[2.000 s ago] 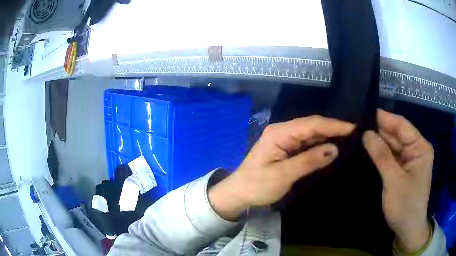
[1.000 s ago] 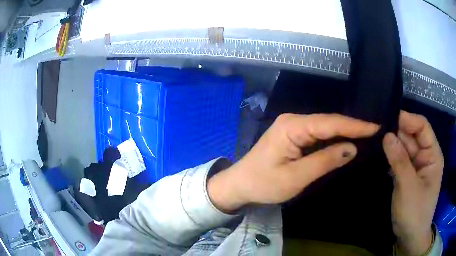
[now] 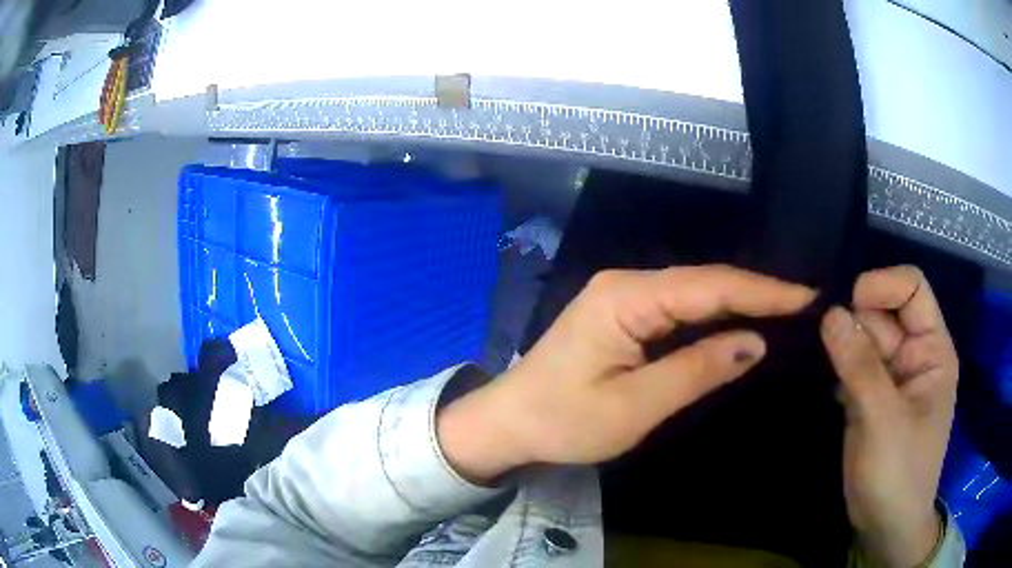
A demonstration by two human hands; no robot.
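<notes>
A long black fabric strip runs from the white table top down over its front edge to my hands. My left hand holds the strip's left side between thumb and index finger. My right hand is at the strip's right edge, its thumb and fingertips close together on the dark cloth. A larger black fabric lies below, over my lap. Dark cloth on dark cloth hides where the strip ends and what exactly the fingertips pinch.
A ruler tape runs along the table's front edge. A blue crate stands below at the left, with black pieces bearing white labels beside it. Scissors with red and yellow handles lie at the far left.
The view has shifted a little; the table edge and crate sit slightly differently in the frame. Both hands stay at the strip, with my right fingertips slightly farther from my left ones.
</notes>
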